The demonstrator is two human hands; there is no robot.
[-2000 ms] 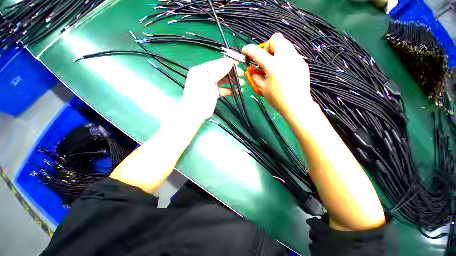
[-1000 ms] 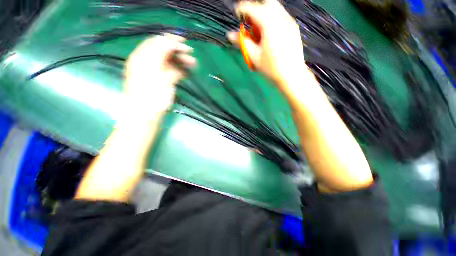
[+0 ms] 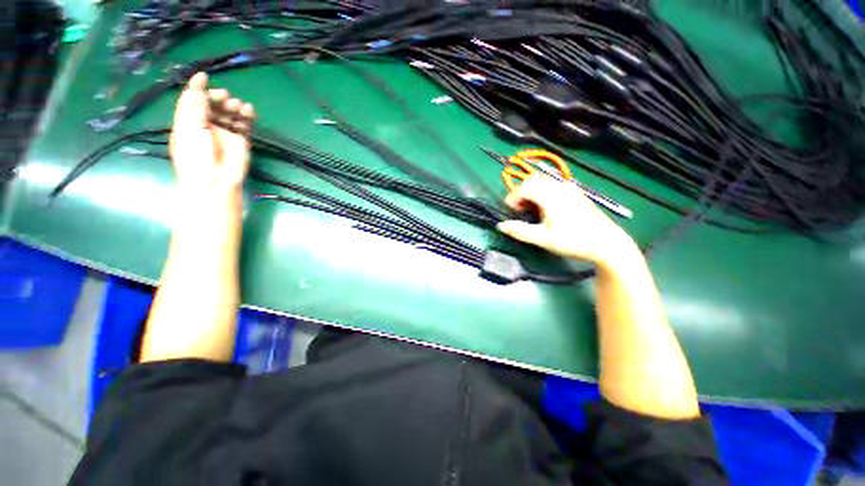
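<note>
A black cable assembly with a moulded block (image 3: pixel 501 267) lies on the green mat, its thin branches running left. More black branch cables (image 3: pixel 379 177) run just above it, between my hands. My right hand (image 3: pixel 560 223) pinches their dark right end; its fingers partly hide what they hold. My left hand (image 3: pixel 213 138) is palm-up with curled fingers at the left part of these branches; whether it grips them is unclear. Branch tips (image 3: pixel 81 173) stick out left of it. Orange-handled scissors (image 3: pixel 536 167) lie just above my right hand, with a silvery slim part (image 3: pixel 607 203) pointing right.
A large pile of black harnesses (image 3: pixel 569 71) spans the far side of the bench and curves round at the right. The green mat's front edge (image 3: pixel 408 340) runs close to my body. Blue bins (image 3: pixel 768 437) show below the bench, left and right.
The scissors have left my right hand and lie on the mat. My right hand has come down to the cables near the block. My left hand has moved left, and the view has shifted.
</note>
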